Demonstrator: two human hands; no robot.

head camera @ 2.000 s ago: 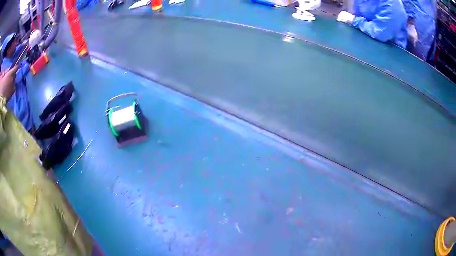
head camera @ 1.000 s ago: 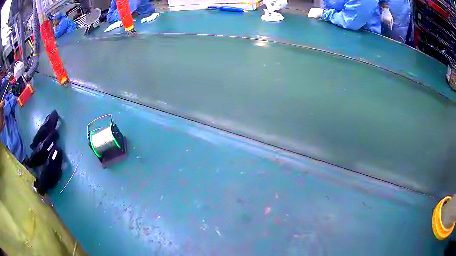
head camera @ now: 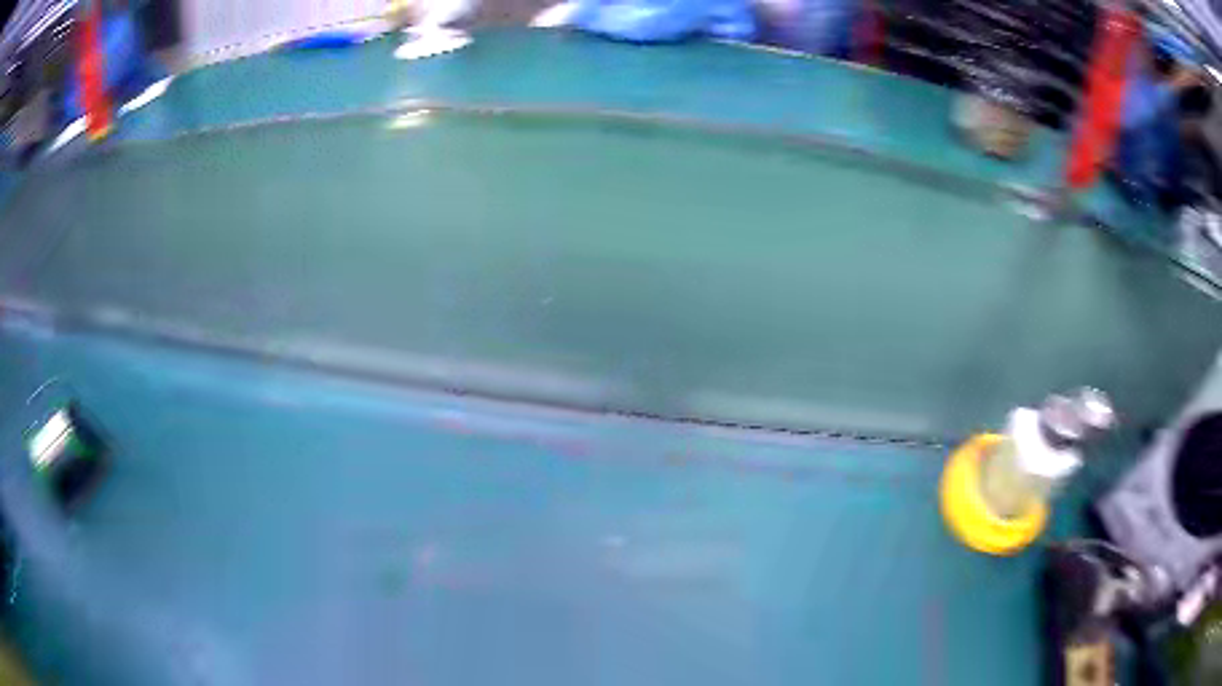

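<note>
The view is blurred and neither of my hands is in it. A solder wire spool [head camera: 67, 449] on a dark stand sits on the near worktop [head camera: 536, 563] at the far left. A whitish bottle [head camera: 1025, 462] with an open lid stands in a yellow round holder [head camera: 992, 525] at the right, beside the belt edge. A dark soldering iron stand [head camera: 1092, 590] is at the lower right, with a small yellowish sponge [head camera: 1088, 663] at its front.
A wide green conveyor belt [head camera: 603, 268] crosses the view. A white-grey air blower [head camera: 1166, 496] stands at the right edge. Red-wrapped posts [head camera: 1104, 101] rise at both sides. A brownish jar [head camera: 992, 123], a white fan base [head camera: 434, 38] and a person's blue sleeve [head camera: 663, 16] are across the belt.
The view has swung right. The spool has shifted to the left edge, and the black parts have left the picture. The whole bottle, iron stand and blower have come into view.
</note>
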